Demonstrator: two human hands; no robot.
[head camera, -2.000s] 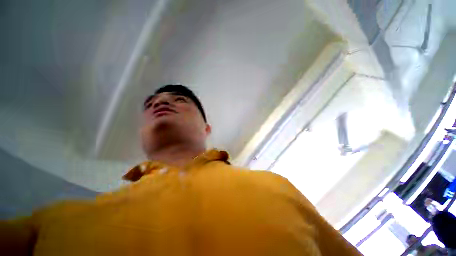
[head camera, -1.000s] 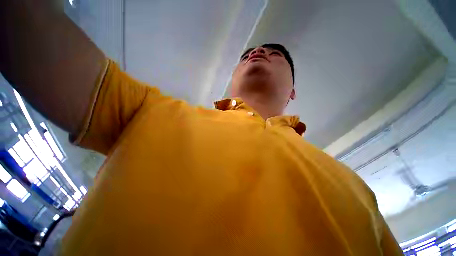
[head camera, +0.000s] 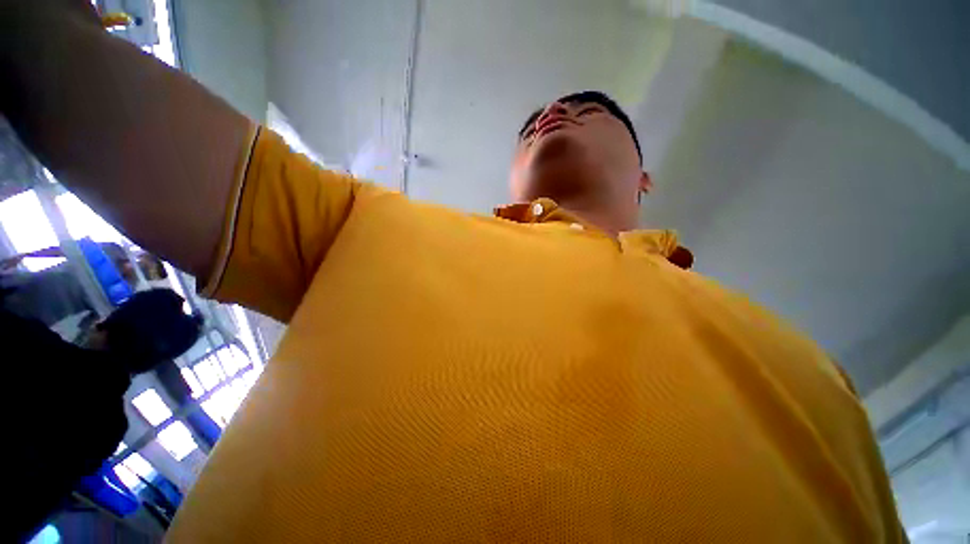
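Observation:
Neither of my hands is in the picture. A person in a yellow polo shirt (head camera: 511, 393) fills the near view, seen steeply from below. The shirt has a buttoned collar and a thin striped sleeve edge. The person's bare upper arm (head camera: 128, 138) reaches to the upper left and is cut off by the picture's edge. No hand or held object shows.
At the left are a dark-haired head (head camera: 154, 327) and a dark-clothed person (head camera: 53, 425). Behind them are blue objects (head camera: 104, 271) and bright windows or lights (head camera: 176, 439). A pale ceiling (head camera: 511, 53) with a beam spans above.
The view has turned. The arm at the upper left came in after the oldest frame. The dark-clothed person has appeared at the left, and the ceiling fan has left the view.

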